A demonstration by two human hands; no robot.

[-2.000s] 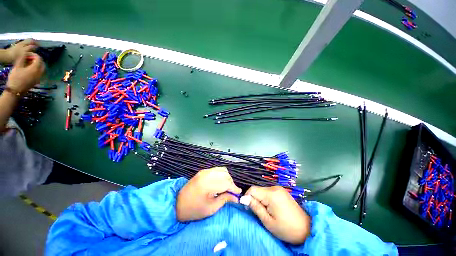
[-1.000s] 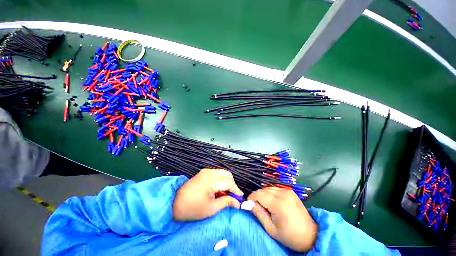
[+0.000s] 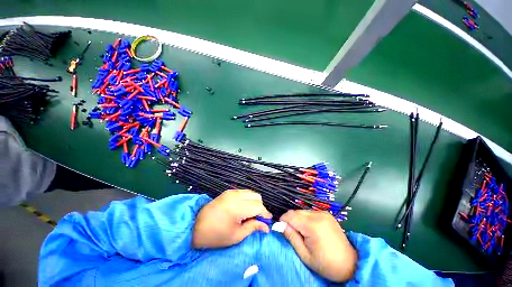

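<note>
My left hand (image 3: 231, 220) is closed on a small piece, of which a blue part (image 3: 264, 220) shows between its fingertips. My right hand (image 3: 319, 242) meets it at the fingertips, with a white cover on one fingertip, and pinches a black cable lead (image 3: 357, 185) whose free end appears to stick out beyond the hand to the upper right. The join between piece and lead is hidden by the fingers. A bundle of black leads (image 3: 236, 172) with red-and-blue ends fanned at its right lies just beyond my hands.
A pile of red-and-blue pieces (image 3: 135, 101) and a tape roll (image 3: 146, 49) lie left. Loose black leads (image 3: 309, 106) lie behind the bundle, others (image 3: 412, 174) at right by a black bin (image 3: 464, 217). A grey upright (image 3: 368, 42) stands behind. A person's grey sleeve (image 3: 22, 168) is at far left.
The lead's free end has swung upward, away from the bundle. My hands stay together at nearly the same place. The neighbour's hands have left the view at far left.
</note>
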